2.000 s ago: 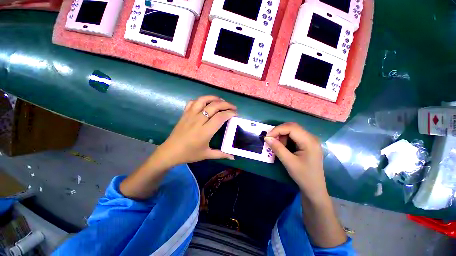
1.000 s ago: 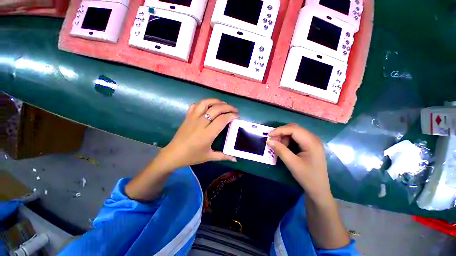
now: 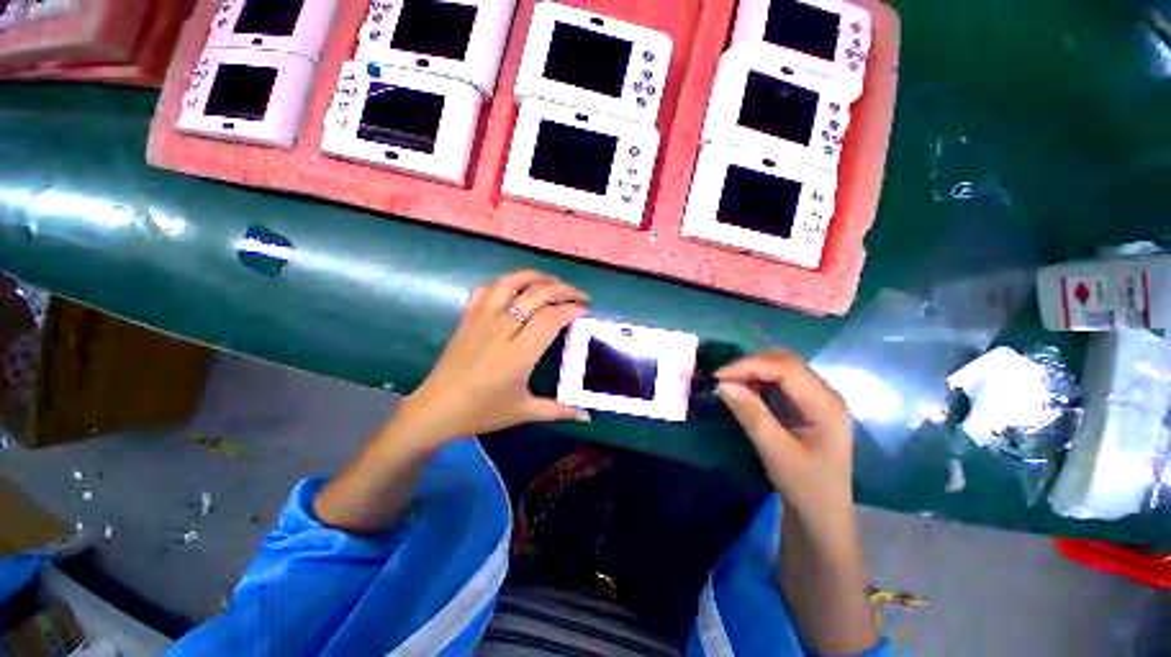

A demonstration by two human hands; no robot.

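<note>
A white camera [image 3: 627, 370] with a black screen lies face up at the bench's front edge. My left hand [image 3: 494, 353] grips its left end between thumb and fingers. My right hand [image 3: 790, 417] is just right of the camera, apart from it, with thumb and index finger pinched together. A small dark spot shows at those fingertips; I cannot tell whether they hold something. A pink-red foam tray [image 3: 424, 194] behind my hands holds rows of similar white cameras [image 3: 574, 157], screens up.
Clear film [image 3: 886, 366] lies right of my right hand. Beside it are a crumpled whitish heap [image 3: 1014, 401], a white bottle with red marks [image 3: 1102, 295] and a long white pack [image 3: 1115, 430]. Stacked foam trays [image 3: 96, 45] stand at the upper left. A cardboard box [image 3: 116, 370] is below.
My right hand has moved right, off the camera's button side. My left hand still grips the camera. The tray and bench items appear shifted left in the view.
</note>
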